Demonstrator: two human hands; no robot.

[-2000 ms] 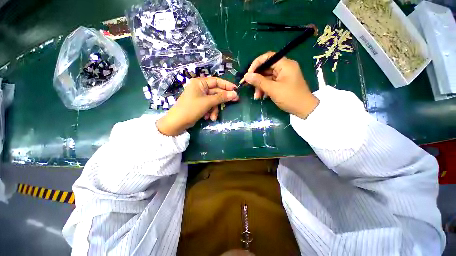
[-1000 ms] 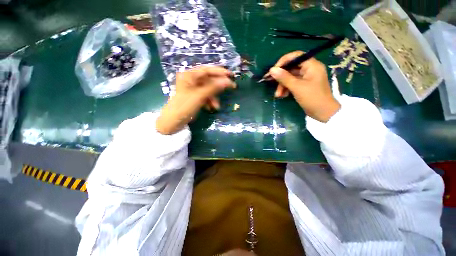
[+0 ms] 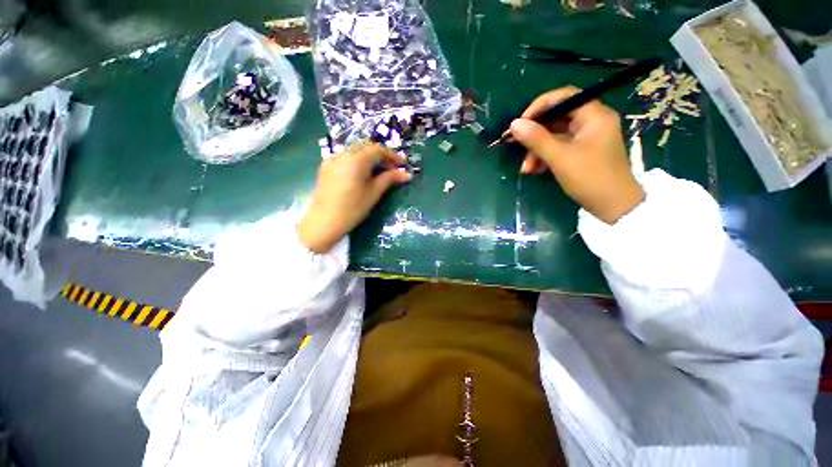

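Note:
My right hand (image 3: 577, 146) holds black tweezers (image 3: 598, 89) like a pen, tip pointing left above the green top, with nothing visible at the tip. My left hand (image 3: 351, 193) is at the near end of the large clear plastic bag (image 3: 379, 55), fingertips beside the spilled small square components (image 3: 394, 132). A small dark part lies at or between the fingertips; whether it is held cannot be told. One small pale piece (image 3: 449, 185) lies between my hands. Loose pale strips (image 3: 666, 98) lie right of the tweezers.
A small open clear bag (image 3: 240, 100) with dark parts stands at left. A wrapped component tray (image 3: 27, 182) is at the far left edge. Spare tweezers (image 3: 570, 58) lie beyond my right hand. A white box of strips (image 3: 730, 100) is upper right, with another white box beside it.
My left hand has moved away from the tweezers tip to the spilled squares. My right hand has drawn back right, still holding the tweezers. The view has shifted, bringing the left tray into sight.

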